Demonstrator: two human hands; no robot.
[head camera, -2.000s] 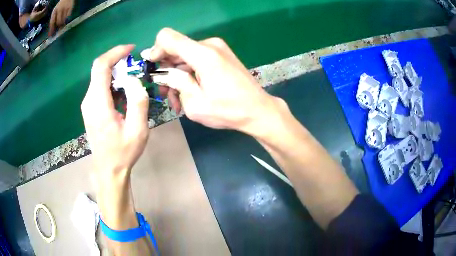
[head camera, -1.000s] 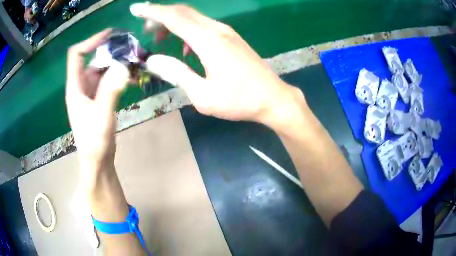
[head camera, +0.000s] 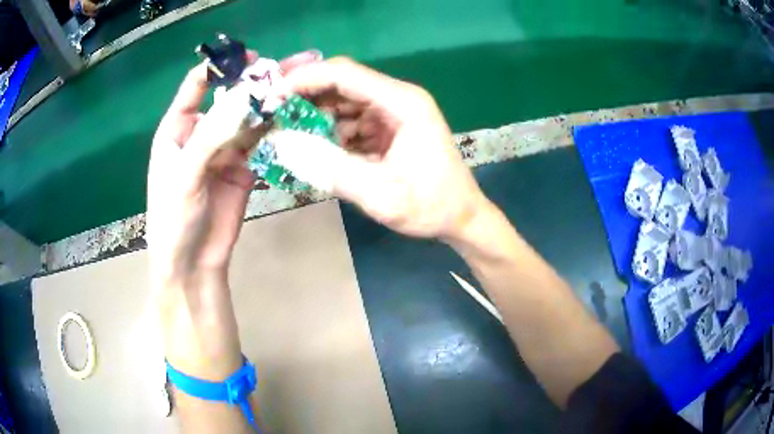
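My left hand (head camera: 204, 169), with a blue wrist strap (head camera: 210, 386), holds a partly built unit at the upper left, above the conveyor edge. A black part (head camera: 225, 61) of the unit sticks up past the left fingertips. My right hand (head camera: 382, 161) holds the green circuit board (head camera: 304, 119) between thumb and fingers. The board lies close beside the black part, with a pale, blurred piece between them. The fingers hide how the parts join.
White housings (head camera: 649, 250) lie on a blue sheet (head camera: 602, 157) at right. A pointed stick (head camera: 475, 295) lies on the dark bench, partly under my right forearm. A tape roll (head camera: 77, 346) lies on the cardboard mat (head camera: 297, 314). The green conveyor belt (head camera: 543, 59) runs behind. A person's hand (head camera: 85, 8) shows at top left.
My right hand was apart from the unit's top with fingers spread; it has closed on the green board, now plainly visible. The black part has turned upward. The view has shifted slightly.
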